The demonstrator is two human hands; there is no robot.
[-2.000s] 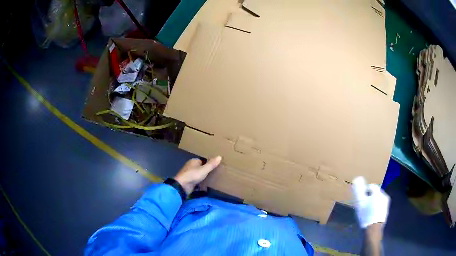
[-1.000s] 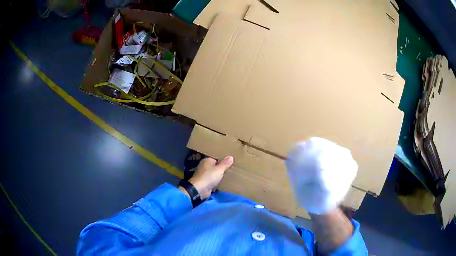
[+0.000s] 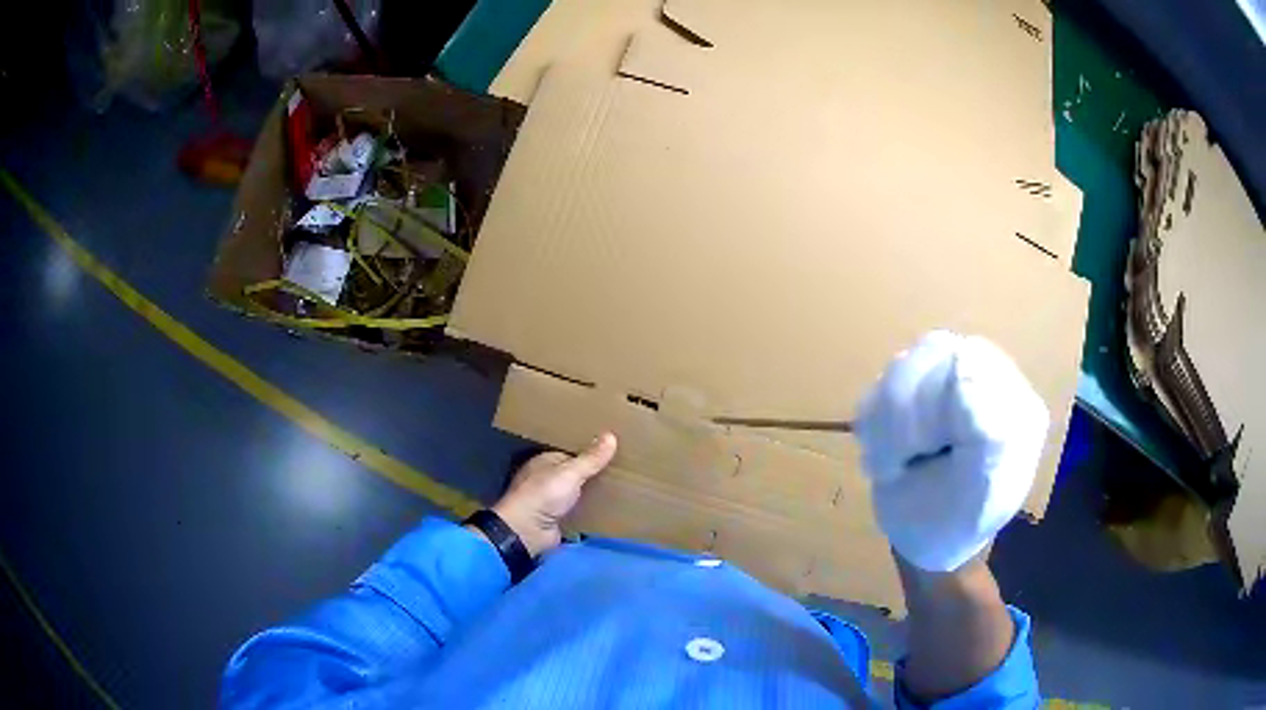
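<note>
A large brown box blank (image 3: 778, 264), plain side up, lies in front of me with slots and cut lines along its near flap. My left hand (image 3: 553, 492), bare with a black wristband, grips the blank's near left edge, thumb on top. My right hand (image 3: 951, 451), in a white glove, is a closed fist over the near right part of the blank. A small dark mark shows on the glove; I cannot tell if it is a held tool. A small dark slot is visible in the flap crease, right of my left thumb.
An open scrap carton (image 3: 250, 236) with yellow strapping and white and red rubbish stands on the floor at left. The green bench (image 3: 1104, 208) shows beyond the blank, with stacked blanks (image 3: 1215, 278) at right. A red broom-like head (image 3: 215, 157) is at upper left.
My gloved right hand left the right edge and came in over the blank, then shifted rightward. My left hand keeps its grip. A dark slot opening now shows at the crease.
</note>
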